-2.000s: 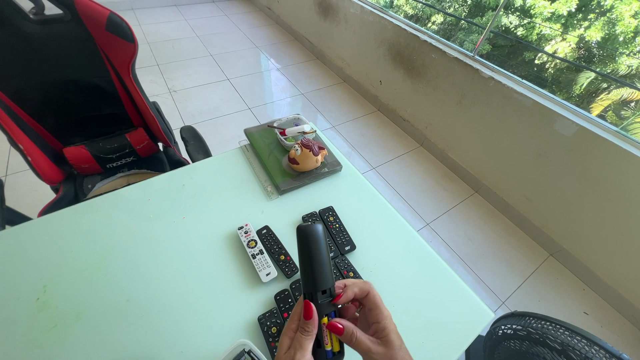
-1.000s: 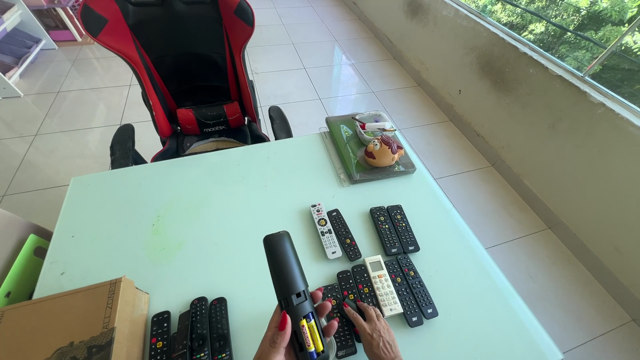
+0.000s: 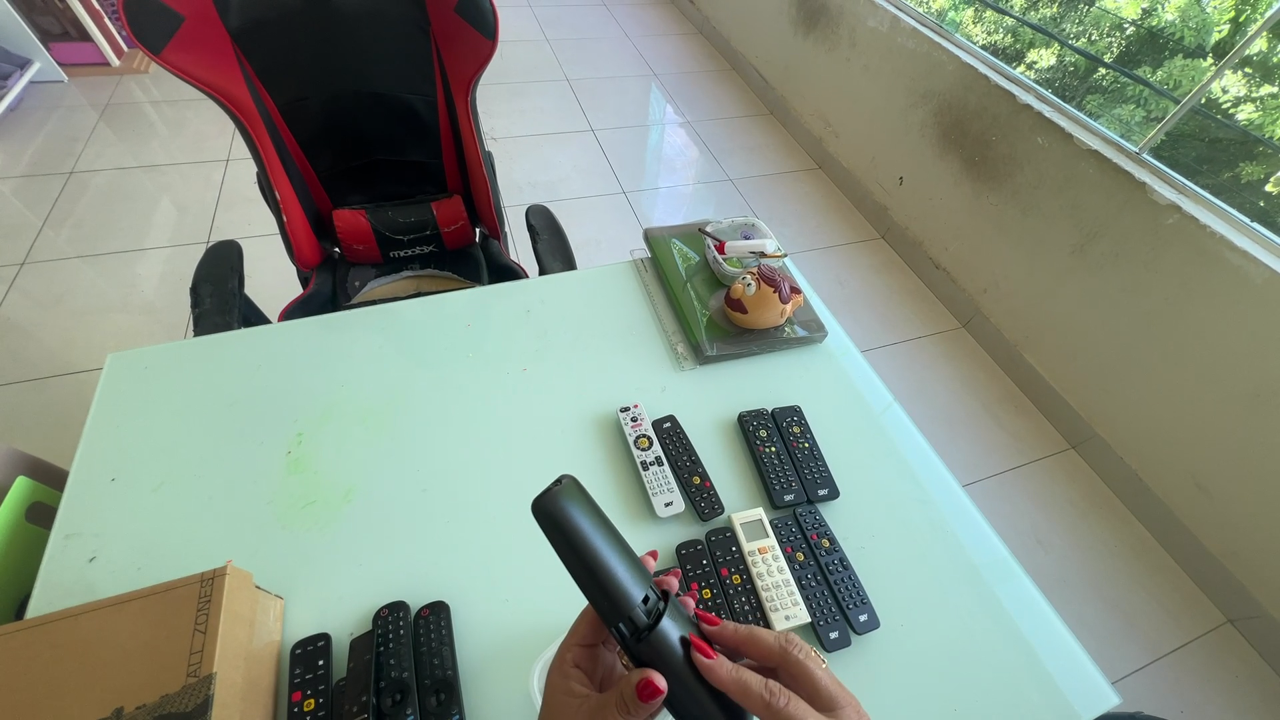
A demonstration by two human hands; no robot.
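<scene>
Face down, a black remote control [image 3: 600, 560] lies in my left hand [image 3: 600, 665], its far end pointing up and to the left. The fingers of my right hand [image 3: 770, 665] rest on the battery cover [image 3: 690, 655], which lies over the lower back of the remote, with a gap at its upper edge. No batteries show. Beyond my hands are a white remote [image 3: 650, 460] and a black remote [image 3: 688, 468] side by side. A cream remote with a small screen [image 3: 770, 570] lies between black remotes, right of my fingers.
A cardboard box [image 3: 130, 640] and several black remotes [image 3: 415, 660] are at the near left. A ruler [image 3: 665, 310], a green flat case [image 3: 690, 270], a basket [image 3: 735, 235] and a chicken-shaped figure [image 3: 762, 297] sit at the far corner. A red-black chair [image 3: 350, 150] faces the table.
The battery compartment, uncovered with yellow-and-blue batteries showing before, is now under the black cover. My right hand has moved from the remotes on the table to the held one.
</scene>
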